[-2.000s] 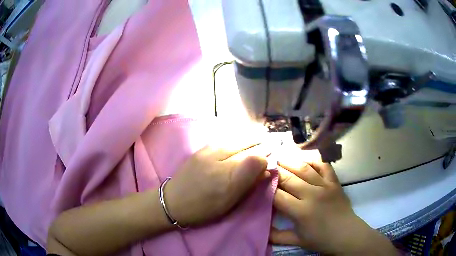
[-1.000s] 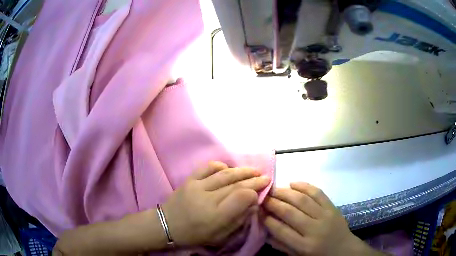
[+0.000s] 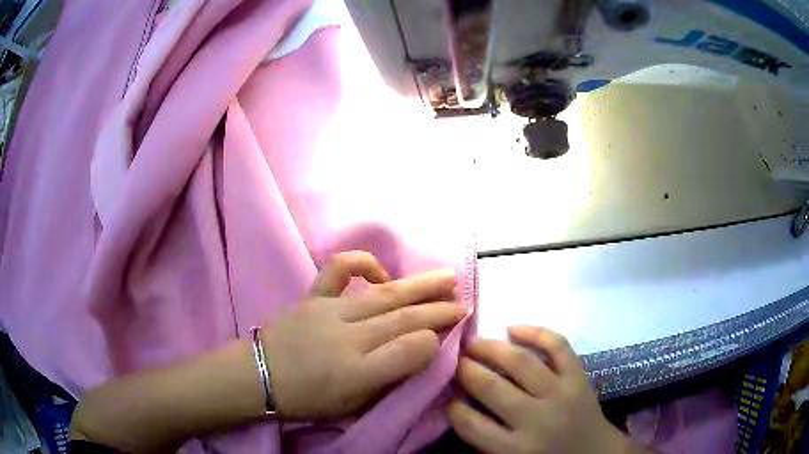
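Observation:
A large pink cloth (image 3: 191,239) lies in folds over the left of the table and under my left hand. Its stitched edge (image 3: 470,277) runs front to back, below the machine head in the view. My left hand (image 3: 368,341), with a bangle at the wrist, lies on the cloth with its fingertips at that edge. My right hand (image 3: 523,386) holds the edge from the right, a little nearer to me; its fingertips are partly hidden by cloth. Glare washes out the cloth's far part.
The white sewing machine head (image 3: 443,40) stands beyond the cloth, with a dark knob-like part (image 3: 545,137) under it. The machine bed (image 3: 674,168) extends right. Marked tape (image 3: 683,355) follows the table's front edge. A blue crate (image 3: 754,399) with pink cloth is at lower right.
Both hands have moved from under the machine head toward me, bringing the cloth edge out. Since one second ago, the cloth has shifted and bunched near my left fingers. The machine appears higher in view.

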